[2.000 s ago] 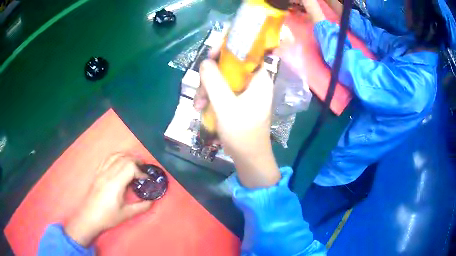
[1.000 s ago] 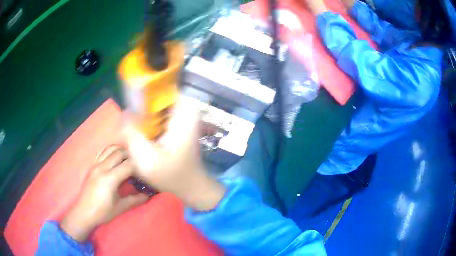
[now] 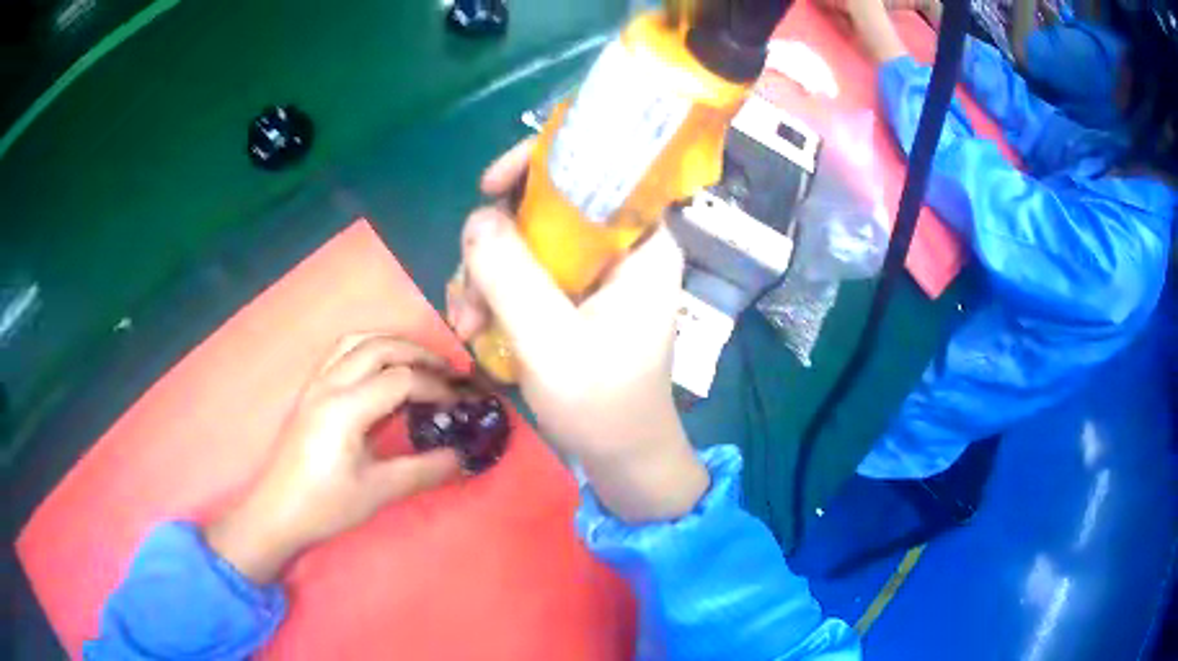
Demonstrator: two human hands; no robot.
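A round black unit [image 3: 463,429] rests on the salmon-red mat [image 3: 168,478], near its right edge. My left hand [image 3: 349,446] grips the unit from the left between thumb and fingers. My right hand [image 3: 581,336] is wrapped around the yellow-orange electric screwdriver [image 3: 614,142], which is tilted with its lower end toward the unit. The driver's tip is close to the unit's upper edge; I cannot tell whether they touch.
The white-grey screw feeder [image 3: 736,239] stands right of the driver, partly hidden. A clear plastic bag [image 3: 807,304] lies beside it. Black units [image 3: 279,137] sit on the green surface. A dark cable [image 3: 891,258] crosses the right. A blue-sleeved person [image 3: 1033,233] works at another red mat.
The driver has gone from upright and blurred to tilted, its top leaning right. The view has shifted, so mat, unit and feeder appear farther right. My left hand still holds the unit.
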